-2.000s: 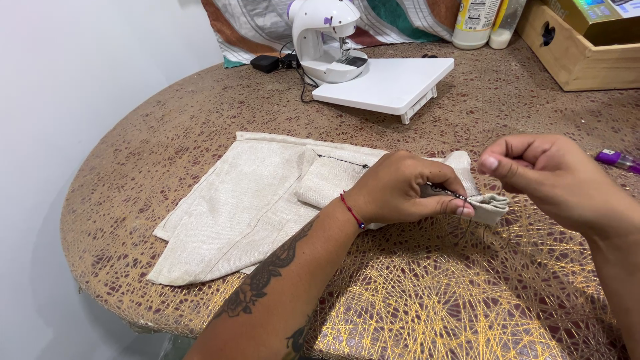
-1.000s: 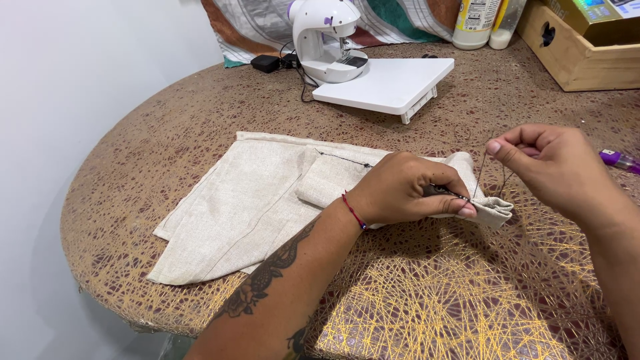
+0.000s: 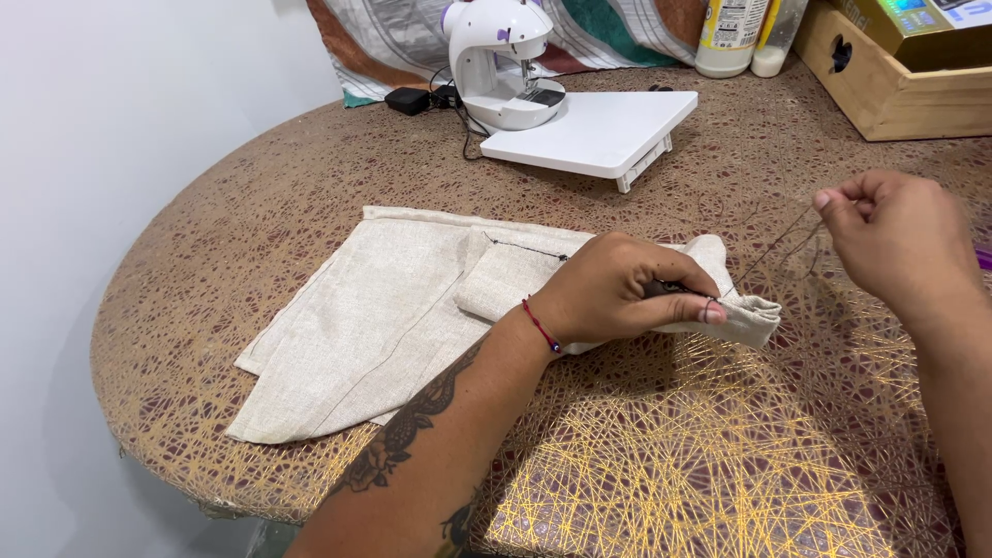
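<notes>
Beige woven fabric (image 3: 372, 287), folded and bearing dark stitching, lies across the table. My left hand (image 3: 635, 291) grips its bunched right part between thumb and fingers; dark stitches and a small dark item, not clear in kind, show at the grip. To the right and a little higher, my right hand (image 3: 891, 232) pinches dark thread (image 3: 775, 244) that runs taut down to the fabric by my left fingertips. A looser strand hangs beside it. Whether a needle is between the right fingers cannot be seen.
Behind the fabric stands a white mini sewing machine (image 3: 496, 62) with a white extension table (image 3: 597, 132) and black adapter (image 3: 407, 100). Bottles (image 3: 728, 39) and a wooden box (image 3: 891, 85) are at the back right. A purple item (image 3: 984, 256) lies at the right edge.
My right hand, close to the left one two seconds ago, has moved away to the right, and the thread now stretches between them. My left hand keeps its hold on the fabric.
</notes>
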